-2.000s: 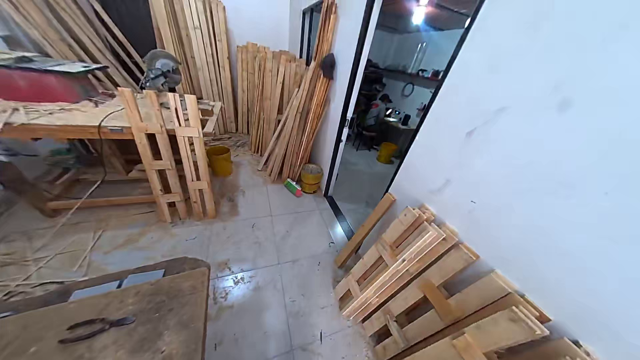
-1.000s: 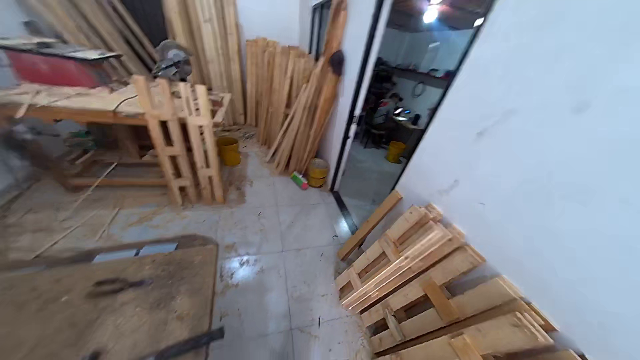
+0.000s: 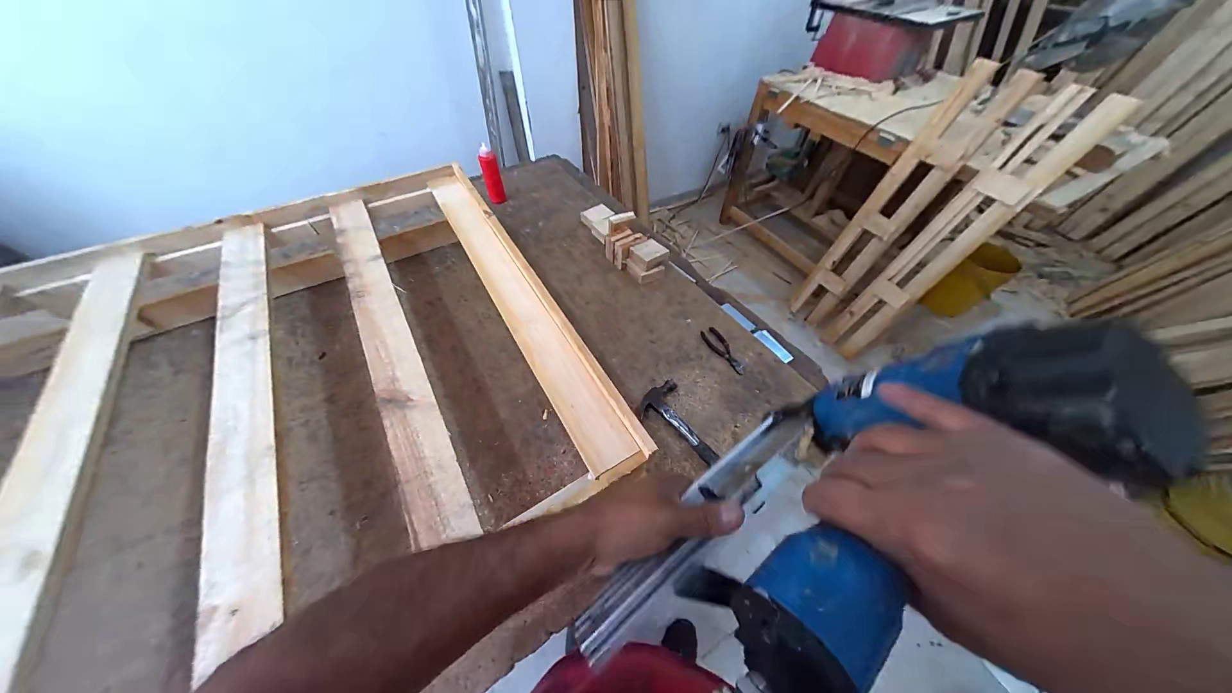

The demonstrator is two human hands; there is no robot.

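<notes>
A blue and black pneumatic nailer (image 3: 890,385) is in my right hand (image 3: 914,481), its fingers around the body. My left hand (image 3: 645,520) lies on the nailer's metal magazine (image 3: 741,457), thumb across it, near the workbench edge. Left of my hands, a slatted wooden frame (image 3: 549,356) rests on the workbench (image 3: 616,308). A claw hammer (image 3: 679,419) lies between the frame's corner and the nailer, with pincers (image 3: 722,349) beyond it. Small wood blocks (image 3: 626,241) and a red squeeze bottle (image 3: 492,174) sit farther back on the bench.
Ladder-like wooden frames (image 3: 962,202) lean on a second table (image 3: 818,111) at the back right, beside a yellow bucket (image 3: 967,279). Long boards (image 3: 1174,192) stand at the far right. A red object (image 3: 630,671) is low, below the magazine.
The view has swung far to the left, from the doorway and leaning frames to the workbench. Both hands and the nailer now show; neither hand was clearly in view before.
</notes>
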